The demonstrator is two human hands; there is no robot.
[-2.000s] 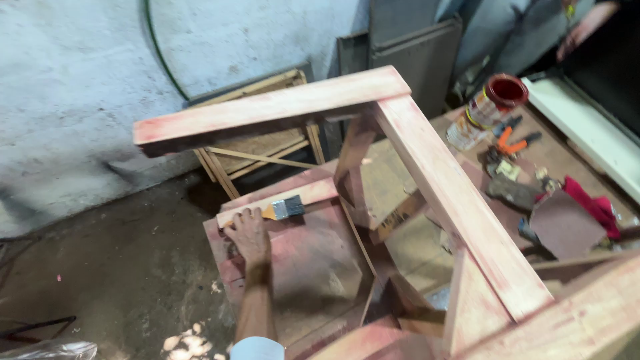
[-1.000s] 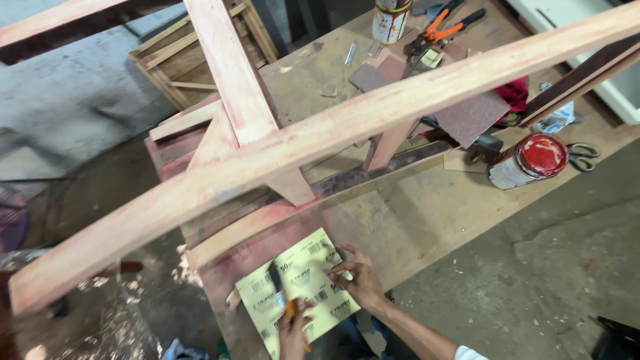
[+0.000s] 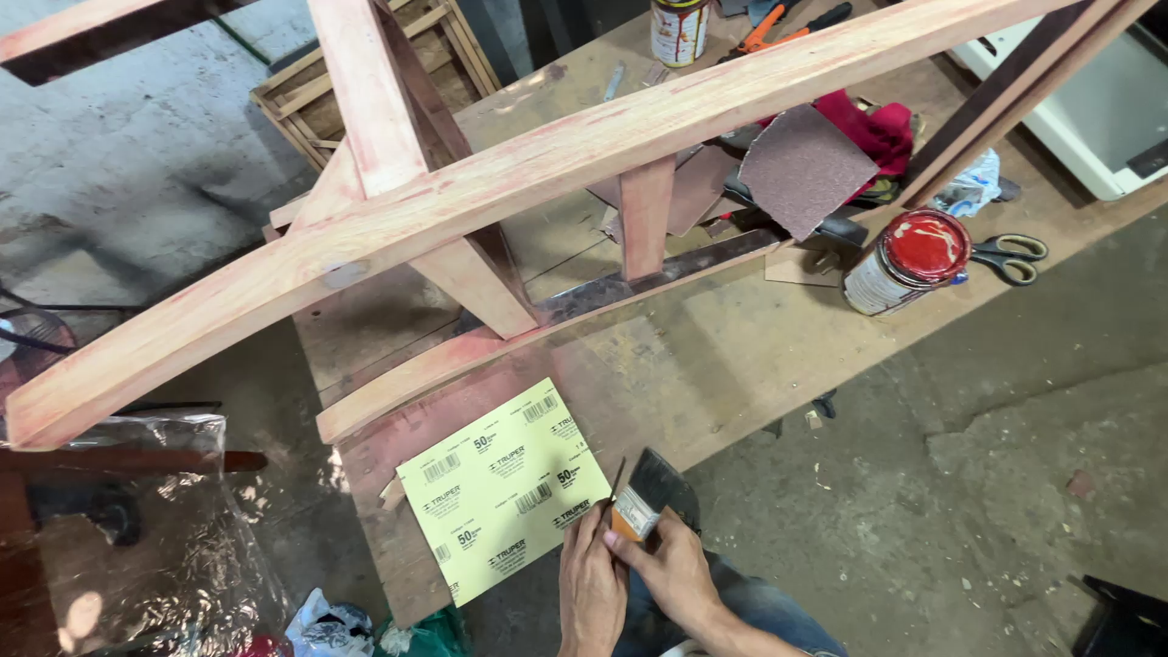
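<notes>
My right hand (image 3: 673, 566) holds a paintbrush (image 3: 643, 500) with dark bristles, a metal ferrule and an orange handle. My left hand (image 3: 593, 579) is close beside it, fingers together, with a thin dark strip (image 3: 620, 476) rising from the fingertips; what it is, I cannot tell. Left of the hands, a yellow-backed sandpaper sheet (image 3: 506, 488) lies print side up on the wooden board (image 3: 730, 365). Above the sheet stands a wooden frame with a long curved rail (image 3: 547, 182), pale with reddish stains, and a lower curved rail (image 3: 429, 365) resting on the board.
A red-topped can (image 3: 903, 260) and scissors (image 3: 1008, 258) are at the board's right edge. Farther back are another can (image 3: 680, 32), orange-handled pliers (image 3: 765, 27), worn sandpaper (image 3: 808, 172) and a red cloth (image 3: 871, 132). A clear plastic sheet (image 3: 173, 538) is at lower left.
The brush was over a wooden piece two seconds ago, then in my left hand above the yellow sheet; now my right hand has it. My hands have come together. The view has shifted greatly.
</notes>
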